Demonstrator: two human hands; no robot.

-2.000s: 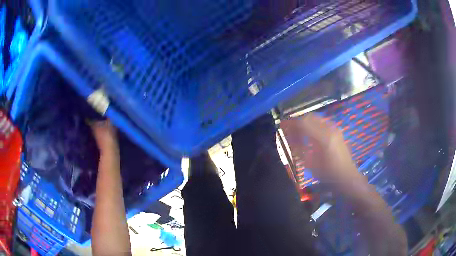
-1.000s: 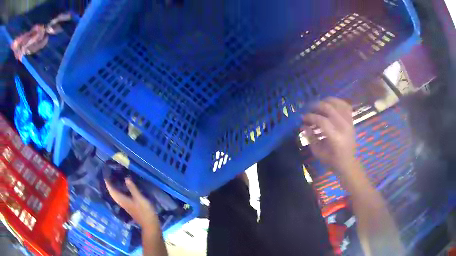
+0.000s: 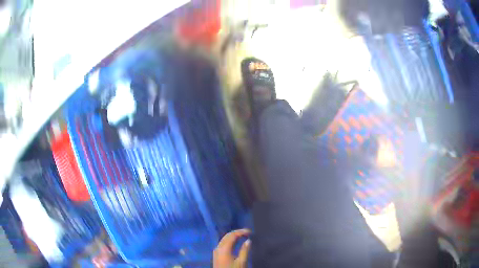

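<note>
The view is strongly blurred. My left hand point(image 3: 231, 250) is at the bottom edge, cut off, with curved fingers beside the near right end of a large blue plastic crate point(image 3: 157, 193). Whether it grips the crate or anything else cannot be told. The crate holds dark cloth and a white item point(image 3: 121, 109) at its far end. I cannot make out my right hand; a small pale blur lies over the orange-and-blue patterned surface at the right, too unclear to name.
My dark-clothed leg point(image 3: 304, 172) and a dark shoe point(image 3: 258, 78) are in the middle, over a bright floor point(image 3: 310, 47). Red plastic pieces point(image 3: 68, 165) stand at the left. Another blue crate point(image 3: 409, 63) is at the upper right, and a red item point(image 3: 462, 196) at the right edge.
The view has swung away from the large empty blue crate to other crates and the floor. My left hand now shows only at the bottom edge; my right hand is no longer distinguishable.
</note>
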